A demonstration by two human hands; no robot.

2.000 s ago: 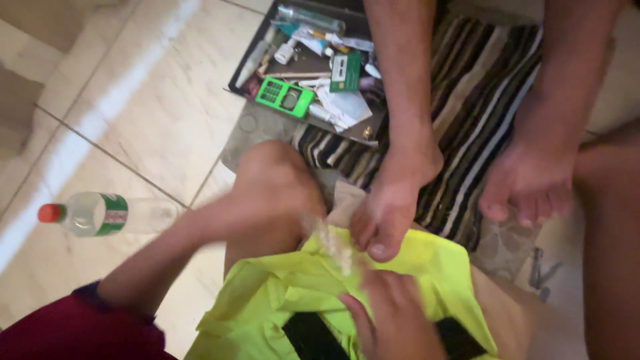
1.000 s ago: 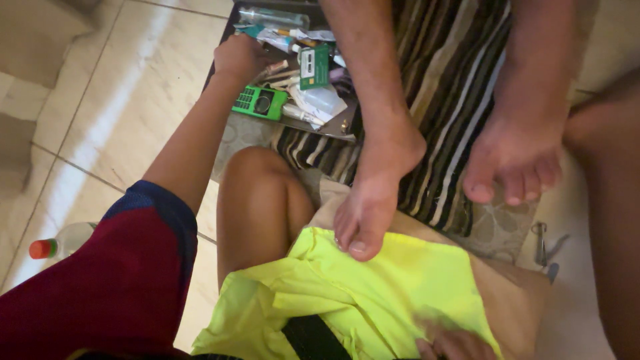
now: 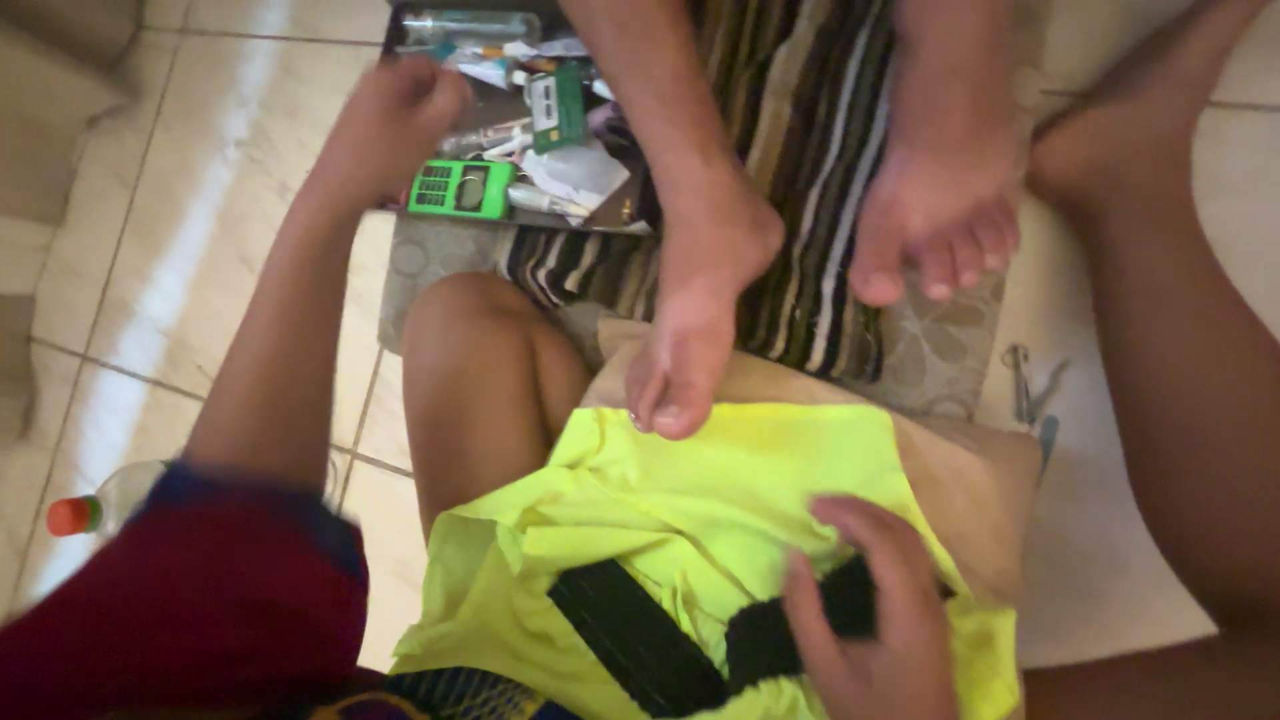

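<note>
My left hand (image 3: pixel 405 115) is raised, blurred, at the left side of a dark tray (image 3: pixel 645 215) of small items; its fingers are curled and whether they hold anything cannot be told. My right hand (image 3: pixel 885 610) hovers, thumb and fingers apart with nothing seen between them, over a neon yellow cloth (image 3: pixel 740 460) with black bands across my lap. Another person's foot (image 3: pixel 690 320) rests its toes on the cloth's upper edge. In the tray lie a green device with a keypad (image 3: pixel 462 190), a green card-like packet (image 3: pixel 557 108), a clear bottle (image 3: pixel 470 25) and crumpled white paper (image 3: pixel 575 172).
The person's other foot (image 3: pixel 940 230) is on a striped mat (image 3: pixel 790 190). A plastic bottle with a red cap (image 3: pixel 75 515) lies on the floor tiles at left, partly behind my sleeve. A small metal tool, possibly nail clippers (image 3: pixel 1020 385), lies on the floor at right.
My left hand went from beside the foot to the tray, and its fingers have since lifted off the tray's contents. My right hand moved away from the foot.
</note>
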